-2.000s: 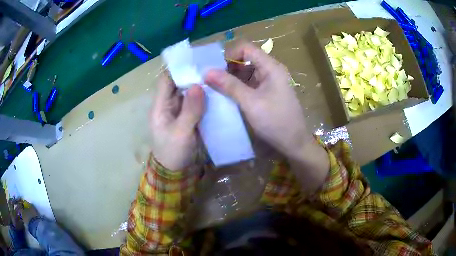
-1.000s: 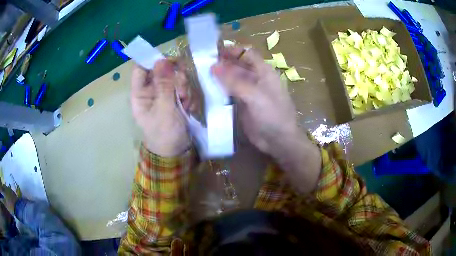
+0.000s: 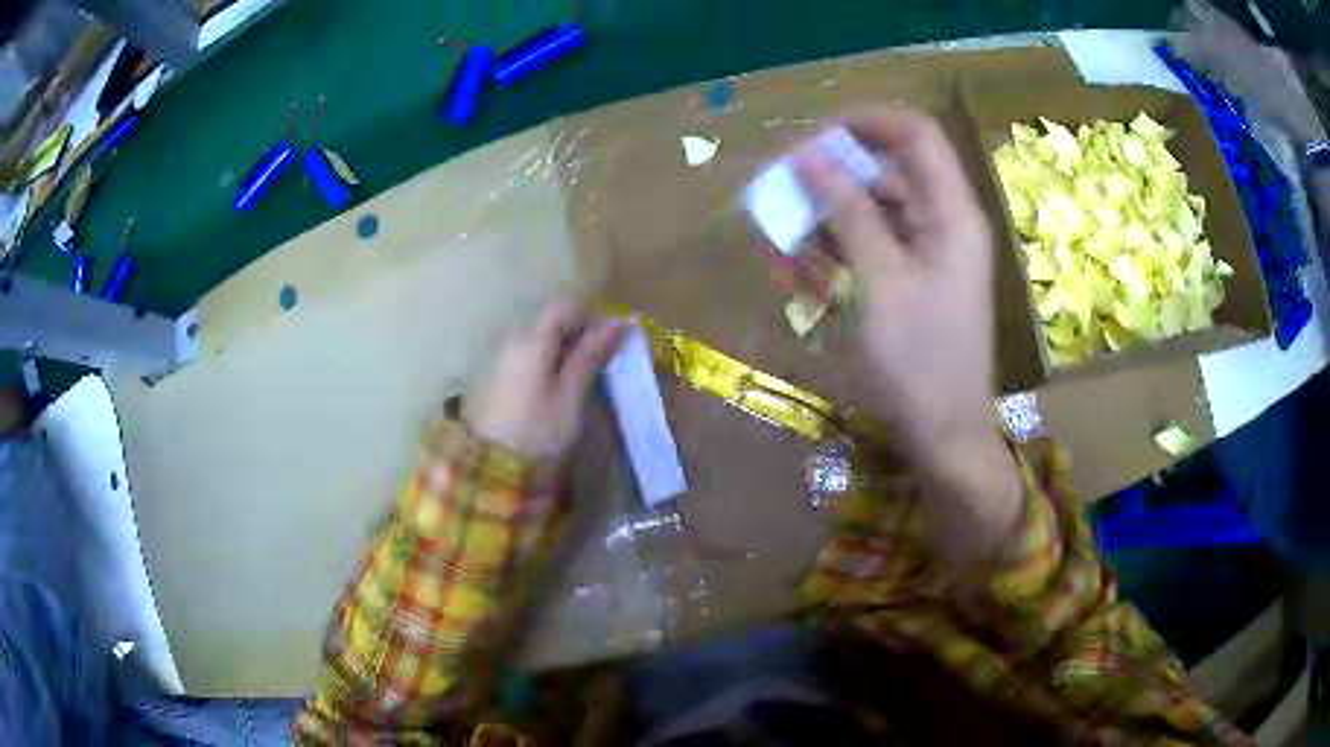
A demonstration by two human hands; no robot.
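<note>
My left hand [image 3: 533, 382] is blurred and pinches the top end of a narrow white strip [image 3: 643, 416], which hangs down over the mat. My right hand [image 3: 919, 219], up and to the right, holds a wider white piece [image 3: 795, 193] between thumb and fingers. A shiny gold film part [image 3: 747, 388] with a thin dark lead lies on the brown cardboard mat [image 3: 700, 562] between my hands. Its left end lies close to the top of the narrow strip; whether they touch I cannot tell.
A cardboard tray [image 3: 1262, 292] of pale yellow pads stands right. Loose pads lie on the mat, one at the top [image 3: 700, 149]. Blue cells [image 3: 537, 53] lie on the green surface [image 3: 365, 88]; more are piled far right [image 3: 1240, 175]. A grey metal bracket [image 3: 102, 339] is left. Another person's hand [image 3: 1240, 66] shows top right.
My hands have moved apart, the right one up and right with a white piece, the left one lower with a narrow strip. The gold film part now shows on the mat.
</note>
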